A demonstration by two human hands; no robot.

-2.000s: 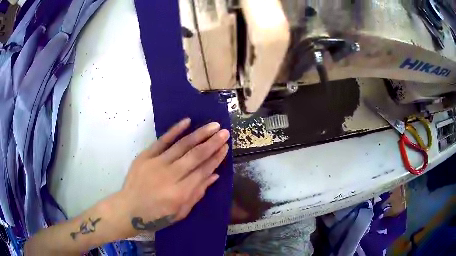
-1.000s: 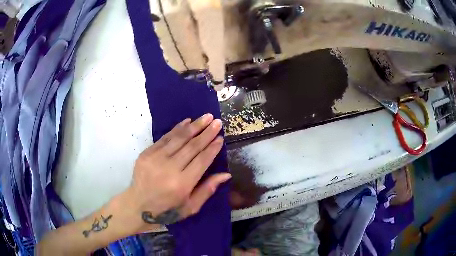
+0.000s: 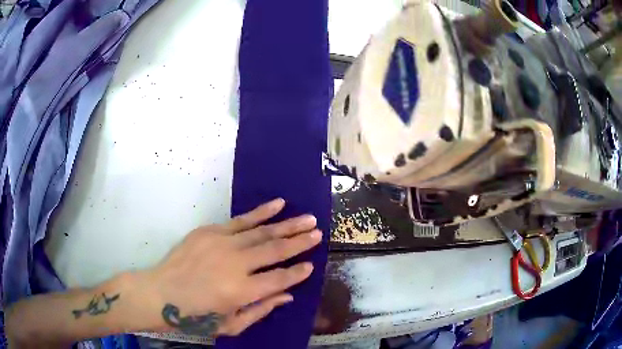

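Observation:
A dark purple fabric band lies flat and nearly straight from the top edge of the view to the bottom edge, along the left side of the sewing machine head. My left hand lies palm down on the band, fingers spread and pointing right, not closed around it. The fingertips are near the band's right edge. The machine head hides the needle and presser foot. Part of the shiny needle plate shows beside the band. My right hand is not in view.
Lilac fabric pieces are heaped along the left of the white table. Scissors with red and yellow handles lie at the right by the machine bed. More lilac and purple fabric shows below the table edge.
The view has shifted, so the machine head's end with its blue diamond badge now shows. The band looks straighter beside the head. My left hand remains on it, with its fingers more spread.

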